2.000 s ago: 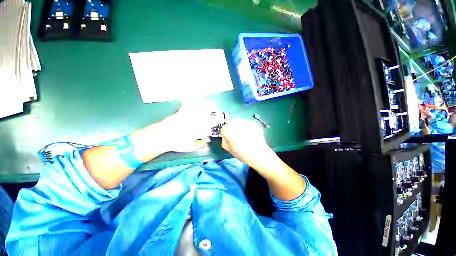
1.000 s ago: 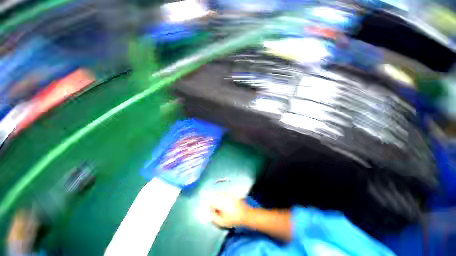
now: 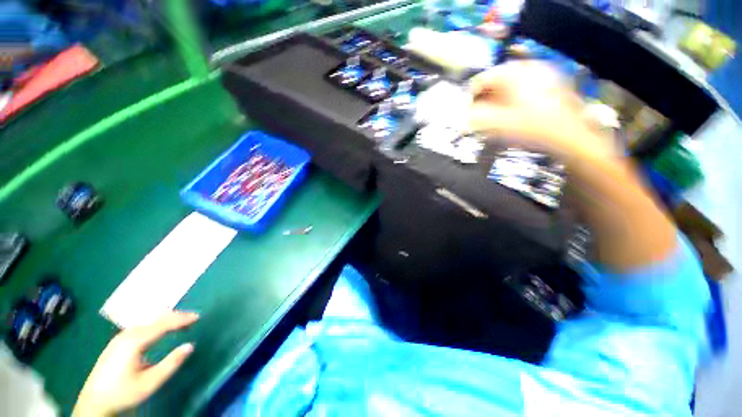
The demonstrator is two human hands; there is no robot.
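Observation:
My left hand [image 3: 134, 362] is at the lower left over the green bench, at the near end of a white sheet [image 3: 171, 265]. Its thumb and index finger are apart and nothing shows between them. My right hand [image 3: 521, 98] is raised at the upper right, over black trays [image 3: 317, 81] holding rows of blue and silver units [image 3: 382, 118]. It is blurred and overexposed, so its fingertips and anything in them cannot be made out. A bright white patch [image 3: 443, 126] shows beside it.
A blue bin [image 3: 248, 183] of small red, white and dark parts sits beyond the sheet. A small loose piece [image 3: 298, 230] lies right of it. Dark units [image 3: 53, 301] stand at the far left. Black tray stacks border the bench's right side. Other trays stand behind.
The view has swung right toward the trays. My hands, together over a small part two seconds ago, are now far apart. My right hand has moved from the bench up over the trays.

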